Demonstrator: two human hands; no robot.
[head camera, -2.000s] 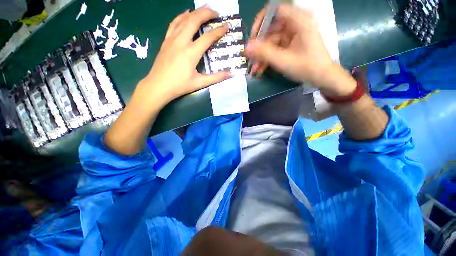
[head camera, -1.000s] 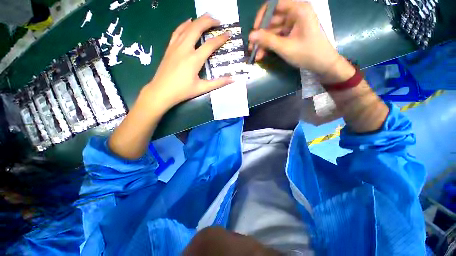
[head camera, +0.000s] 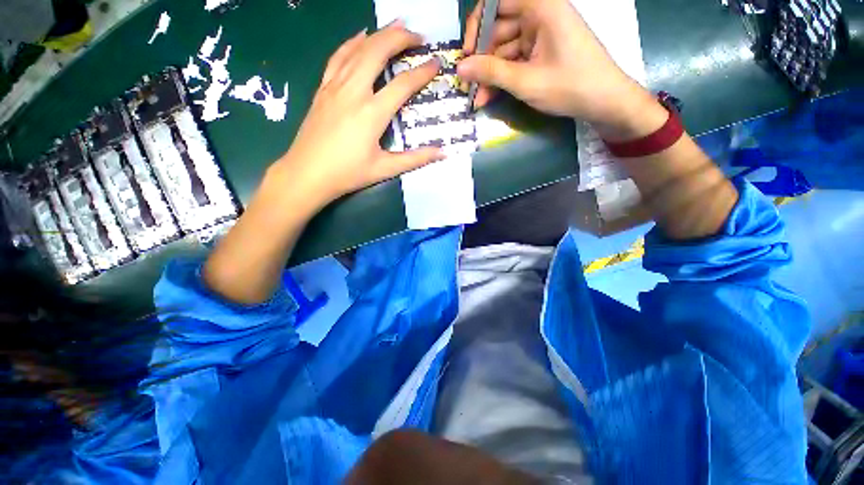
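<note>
A small circuit-board panel (head camera: 434, 118) with black and white rows lies on a long white strip (head camera: 440, 194). My left hand (head camera: 355, 109) lies spread over the panel's left side, its fingertips on the top rows and its thumb at the lower edge; it holds it against the strip. My right hand (head camera: 540, 62) grips a slim grey tool (head camera: 487, 30) like a pen, probably tweezers. The tool's tip is at the panel's right edge. Whether it touches the panel or carries a piece cannot be told.
Several long silver-white and black panels (head camera: 187, 163) stand in a row at left. Irregular white scraps (head camera: 216, 80) lie beside them. A second white sheet (head camera: 621, 43) lies partly under my right arm. Small patterned panels (head camera: 805, 43) overlap at far right. Yellow-striped tape marks the blue floor.
My right hand has moved left and a little up, bringing the tool from beside the panel's lower right corner to its right edge. My left hand stays on the panel.
</note>
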